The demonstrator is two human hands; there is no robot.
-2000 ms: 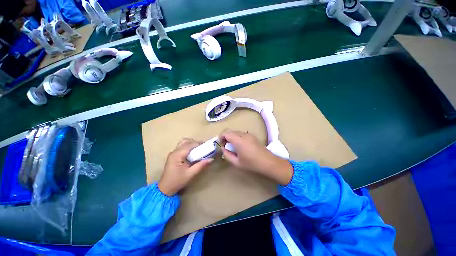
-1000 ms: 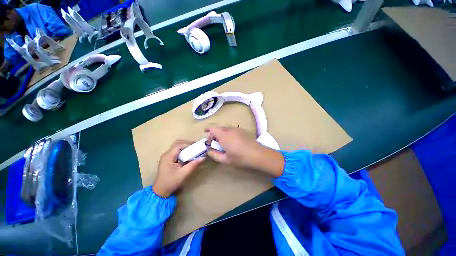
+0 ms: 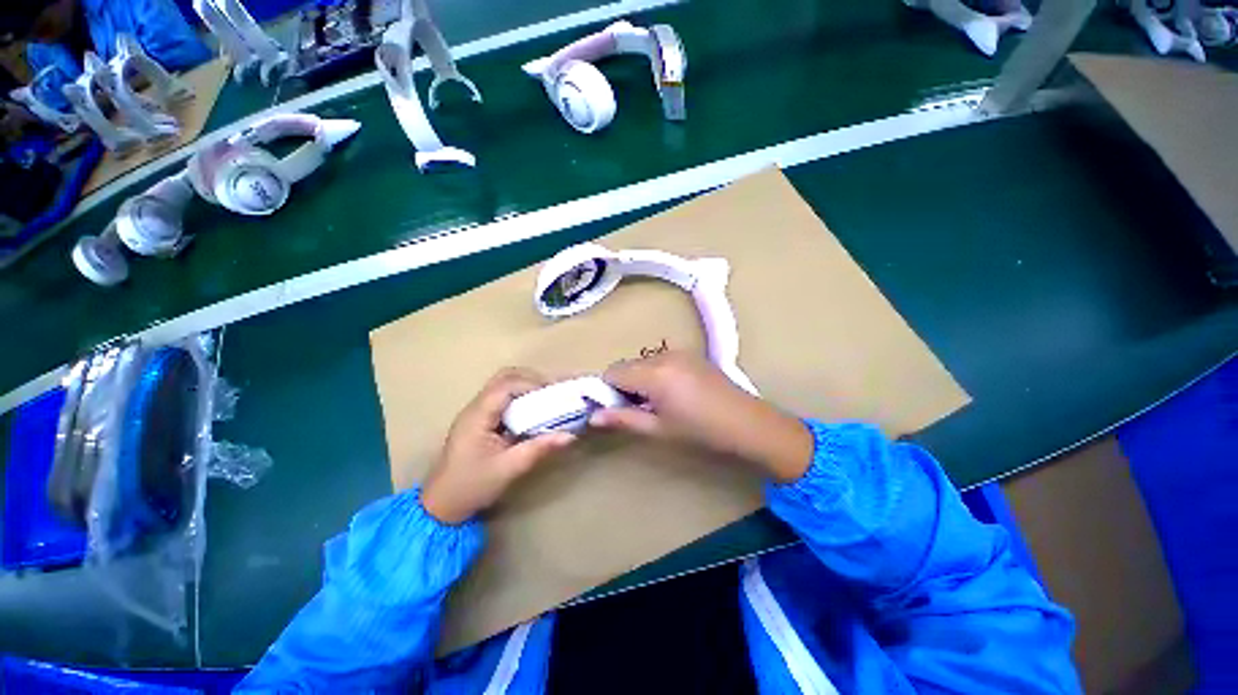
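Note:
A white ear-cup housing is held edge-on between my hands above the cardboard work sheet. My left hand grips its left end. My right hand has its fingers at its right end, where the headband's lower end is hidden. The white and pink headband with cat-ear points lies on the sheet, partly covered by my right hand and wrist. Its other ear cup lies open at the top, its inside dark. Whether the held cup is joined to the headband is hidden.
Beyond the pale metal rail, finished-looking headphones and bare headbands stand on the green belt. Bagged curved pieces lie left. Another cardboard sheet is at right. A person's blue sleeve shows top left.
The camera view has shifted slightly. My right fingers have moved against the held cup's right end, and the cup lies more level. Dark print on the sheet now shows above my right hand.

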